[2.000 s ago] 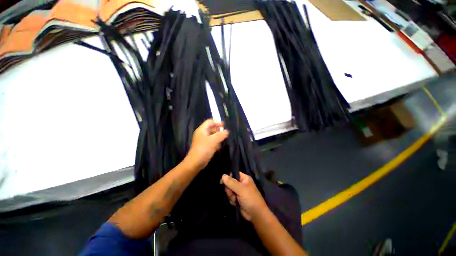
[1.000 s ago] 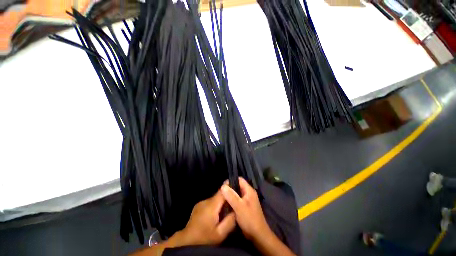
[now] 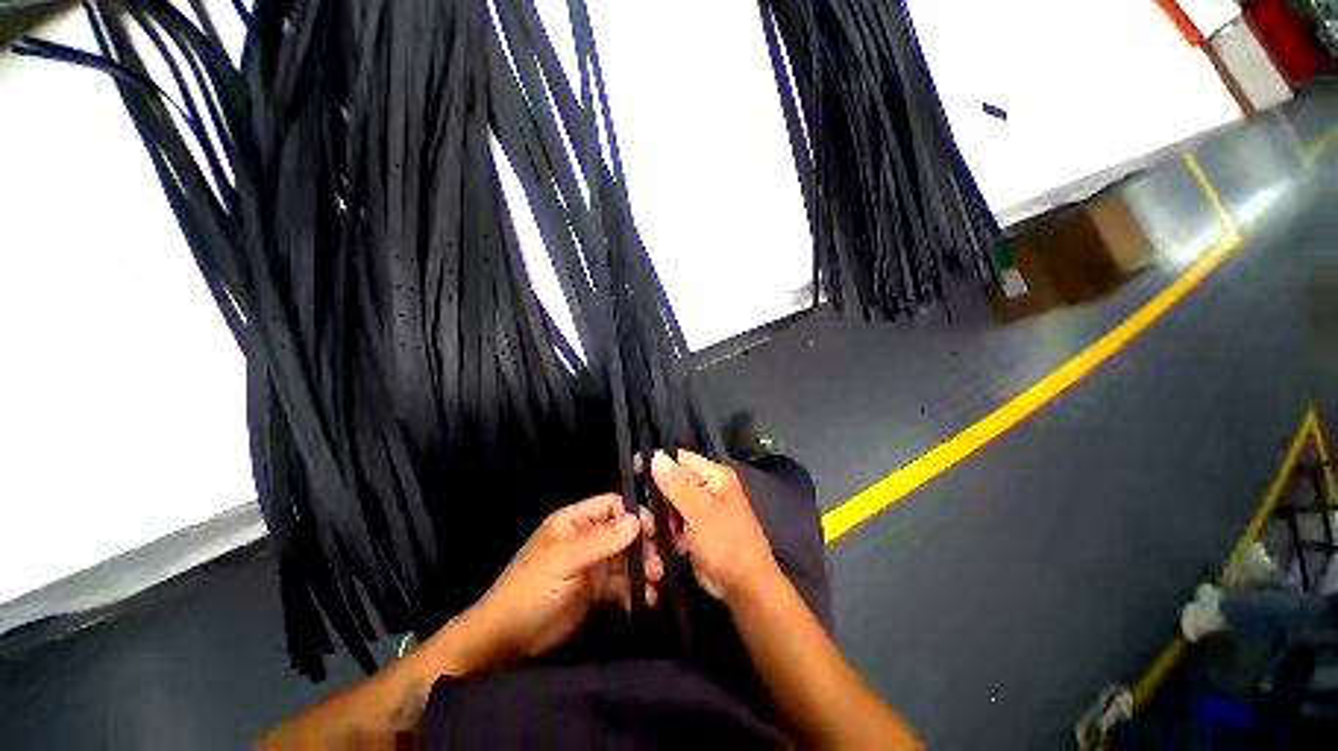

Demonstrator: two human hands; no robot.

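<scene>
A large main bundle of long black straps (image 3: 426, 220) lies over the white table and hangs over its near edge at left and centre. A smaller bunch of straps (image 3: 624, 294) runs down from it to my hands. My left hand (image 3: 580, 565) pinches a strap of this bunch between thumb and fingers. My right hand (image 3: 707, 517) grips the bunch just beside it, a little higher. The strap ends are hard to tell against the dark apron (image 3: 616, 704). Some main bundle straps show small holes.
A separate pile of black straps (image 3: 888, 162) hangs over the table edge at right. A small black scrap (image 3: 995, 112) lies on the white table (image 3: 1086, 88). A cardboard box (image 3: 1071, 261) stands below the right side. Yellow lines cross the grey floor. A blurred person's legs or shoes may show at lower right.
My left hand first came down from higher on the straps to beside my right hand; its fingers have since opened somewhat around a strap. The view has shifted, moving the table up and left.
</scene>
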